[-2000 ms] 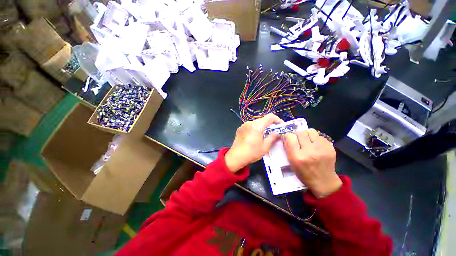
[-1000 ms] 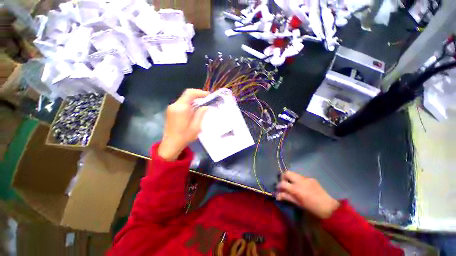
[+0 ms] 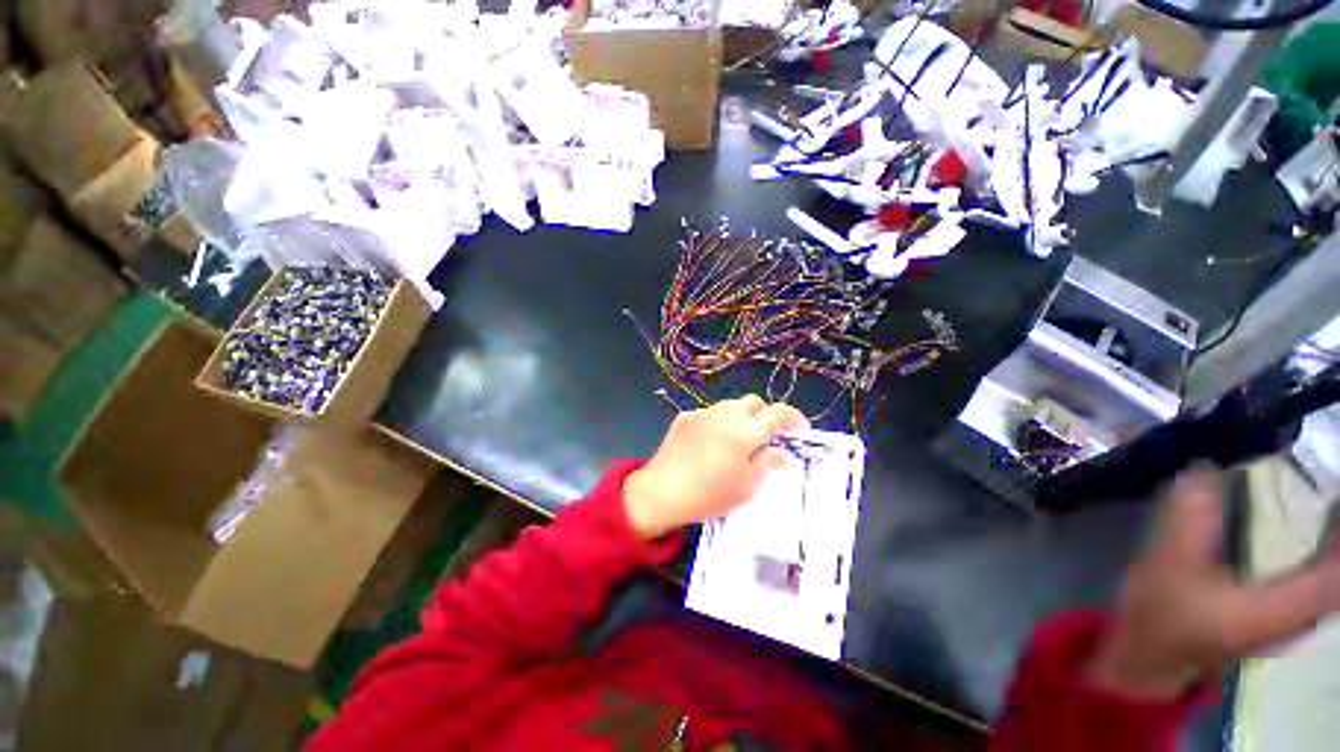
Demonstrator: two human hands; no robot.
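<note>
A white plastic housing lies at the bench's front edge, its open side with a small part inside facing up. My left hand grips its upper end. My right hand is raised at the right, blurred, fingers spread, with nothing seen in it. It is below the thick black screwdriver, not visibly touching it. A fanned heap of thin orange and dark wire leads lies behind the housing.
A silver screw feeder stands right of the wires. White-and-red subassemblies lie at the back right. A large pile of white housings is at the back left. A carton of small metallic parts sits at the left edge, above an open cardboard box.
The housing has turned so its open side shows, still in my left hand. My right hand has moved from the bench's front edge up and right, and its fingers have opened.
</note>
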